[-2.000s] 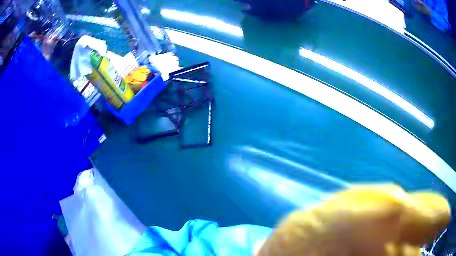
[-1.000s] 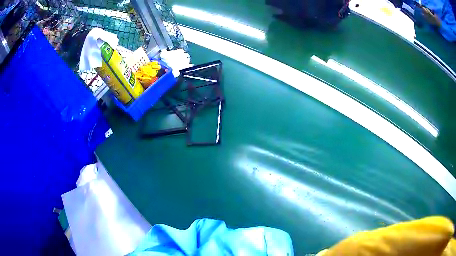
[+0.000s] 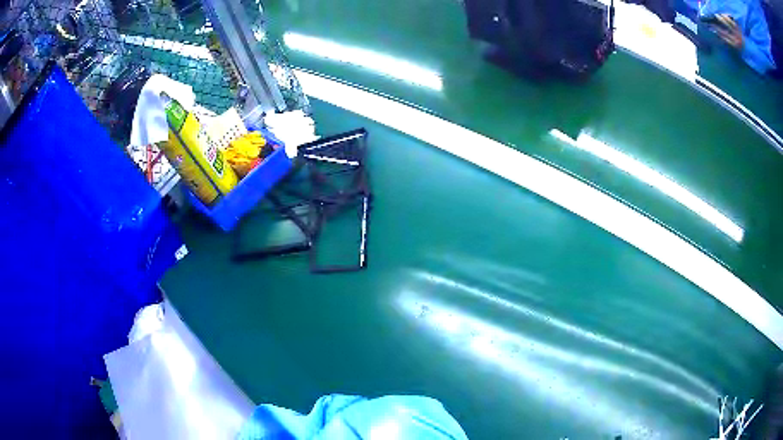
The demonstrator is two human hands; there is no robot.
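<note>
Neither hand is in the picture now. A light blue sleeve (image 3: 369,418) shows at the bottom edge, cut off before any hand. Nearest in front of me is the glossy green bench (image 3: 464,249). Several thin black rectangular frames (image 3: 365,232) lie overlapped in a loose pile on it, left of centre. A blue bin (image 3: 249,196) stands just left of the frames and holds a yellow-green packet (image 3: 199,159) leaning upright and orange-yellow items (image 3: 244,152).
A green belt behind a white strip (image 3: 515,168) carries a bulky black block (image 3: 541,34). Another person's hand (image 3: 728,31) shows at top right. White strips (image 3: 734,418) lie bottom right. A pale sheet (image 3: 176,378) and large blue surface (image 3: 69,249) are at left; wire mesh is behind.
The yellow-covered hand at bottom right has left the picture. The view has shifted slightly. More of the black block shows at the top, and the white strips now show at bottom right.
</note>
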